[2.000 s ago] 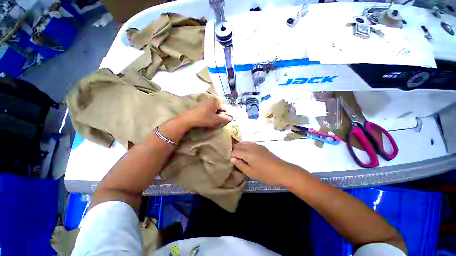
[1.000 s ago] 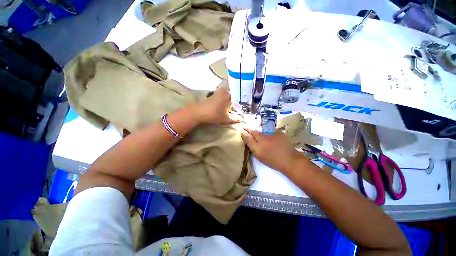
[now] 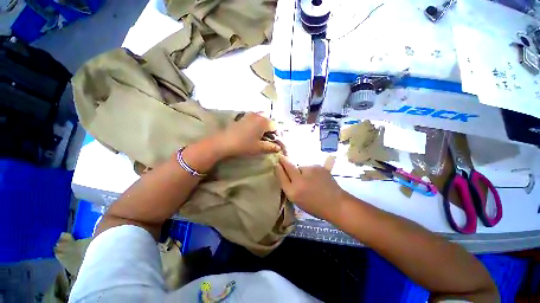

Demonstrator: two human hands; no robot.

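A khaki garment panel (image 3: 148, 124) lies bunched on the white table, left of and in front of the sewing machine's needle area, and hangs over the front edge. My left hand (image 3: 251, 135) grips its edge just left of the needle area. My right hand (image 3: 311, 186) pinches the same edge a little nearer to me, its fingertips close to the left hand's. The bright lamp glare hides the needle and presser foot. A bluish-grey block (image 3: 329, 135) stands right of the fingers.
The white sewing machine head (image 3: 379, 53) spans the back right. Small khaki pieces (image 3: 362, 142), blue and pink snips (image 3: 414, 182) and pink-handled shears (image 3: 473, 201) lie to the right. More khaki cloth (image 3: 228, 26) lies at the back left. A paper sheet (image 3: 497, 65) rests on the machine head.
The view has shifted. My hands and the cloth edge are now left of the block, where my right hand was close to it a second ago. Both hands still hold the cloth.
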